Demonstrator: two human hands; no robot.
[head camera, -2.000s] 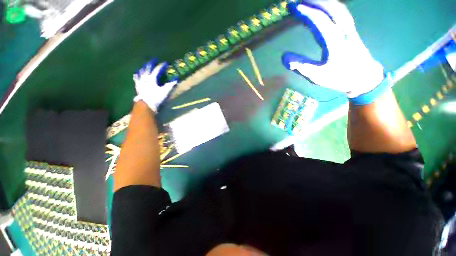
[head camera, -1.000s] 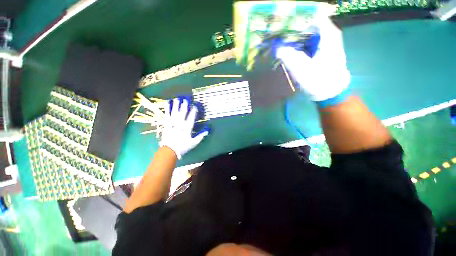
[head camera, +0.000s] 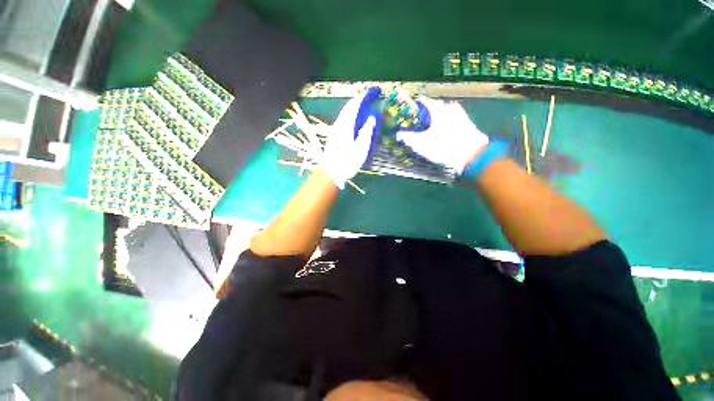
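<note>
A PCB panel (head camera: 401, 110), blurred, green with yellowish edges, is held between my two gloved hands above the slotted metal plate (head camera: 415, 163). My left hand (head camera: 350, 145), in a white glove with blue palm, grips its left side. My right hand (head camera: 448, 135), with a light blue wrist band, grips its right side. The hands and panel hide part of the plate. Edge rails (head camera: 296, 141) lie in a loose pile left of my left hand. A row of single PCBs (head camera: 567, 70) stands on the dark green belt at the back right.
The panel stack (head camera: 145, 149) lies at the left, beside black sheets (head camera: 254, 86). Two yellowish strips (head camera: 526, 143) lie on the bench (head camera: 626, 180) at the right. A black tray (head camera: 119, 254) is below the bench edge at lower left.
The view has turned, so the panel stack appears higher. My right hand has brought the panel down to the plate. My left hand has moved from the strip pile onto the panel.
</note>
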